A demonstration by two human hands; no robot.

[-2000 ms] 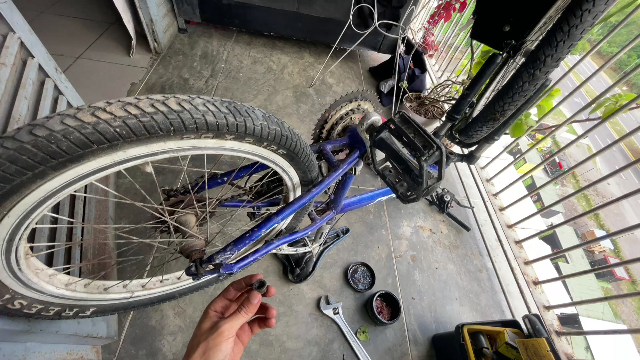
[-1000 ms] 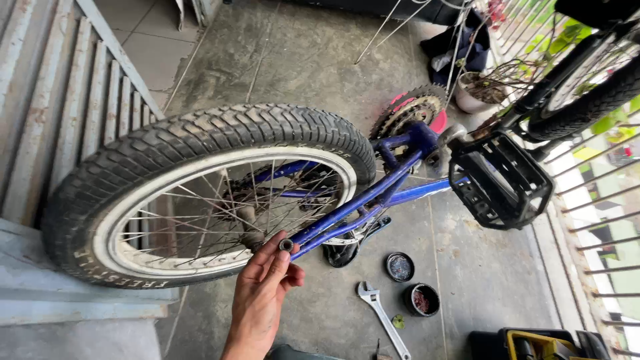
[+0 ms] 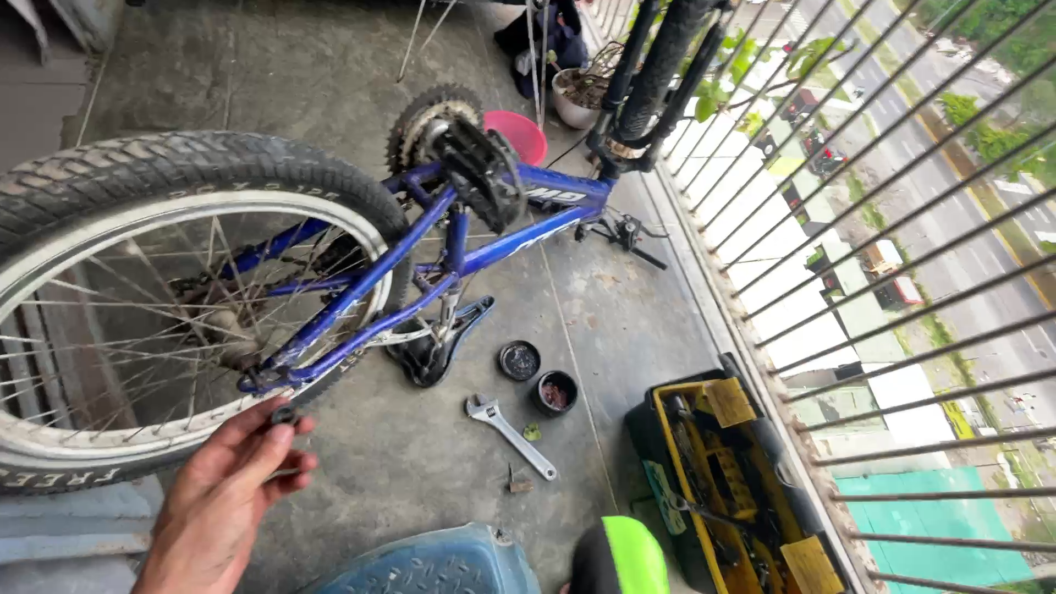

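My left hand [image 3: 227, 495] pinches a small dark metal nut [image 3: 283, 415] between thumb and fingers, just below the rear axle end of the blue bicycle frame [image 3: 330, 318]. The bicycle stands upside down, its saddle [image 3: 429, 355] on the floor. Its rear wheel, with a knobby tire [image 3: 206, 165] and white rim, fills the left side. Behind the frame's middle are the toothed chainrings [image 3: 412, 136] and a black pedal [image 3: 487, 177]. An adjustable wrench [image 3: 511, 437] lies on the floor near two small round black containers [image 3: 555, 393]. My right hand is out of view.
An opened toolbox [image 3: 734, 487] with yellow trays stands at the lower right beside the metal railing [image 3: 825, 330]. A blue plastic stool [image 3: 429, 565] and a black and bright green object [image 3: 627, 557] are at the bottom. A pink basin [image 3: 518, 139] and potted plant [image 3: 577, 99] stand farther back.
The view has shifted, bringing more of the toolbox, the stool and the front fork into sight. My left hand still holds the nut, now a little below the axle end rather than close beside it.
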